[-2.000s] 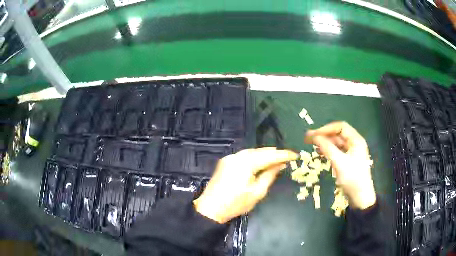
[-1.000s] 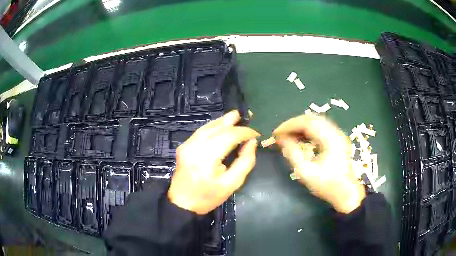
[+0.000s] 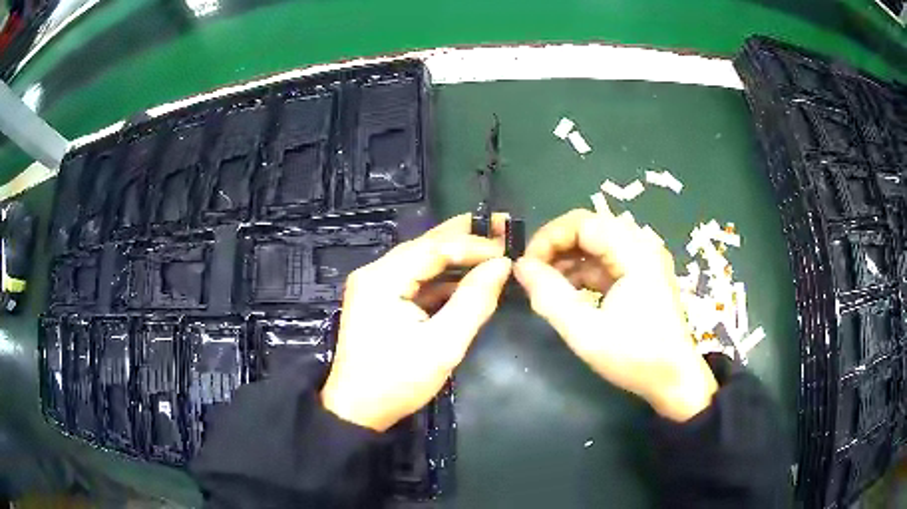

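Observation:
A thin black housing [image 3: 483, 220] is seen nearly edge-on, its narrow part reaching up over the green bench. My left hand [image 3: 423, 313] grips its lower end between thumb and fingers. A small dark block [image 3: 514, 237] stands at its right side; I cannot tell if it is part of the housing. My right hand [image 3: 612, 303] has thumb and index fingertips together at the block's lower edge. No pale piece shows at the fingertips. Small pale strips, some with orange spots, lie in a loose pile [image 3: 711, 288], partly behind my right hand.
A large glossy black blister tray [image 3: 224, 234] covers the left side. Stacked black trays [image 3: 845, 229] stand at the right. Several pale strips lie apart above the pile, one pair [image 3: 572, 136] farthest up. A pale strip [image 3: 587, 66] edges the bench, with brighter green beyond.
The view has shifted. My hands have come together at the housing, which is now turned edge-on. The pale piece seen at my right fingertips is no longer visible. The dark block now shows.

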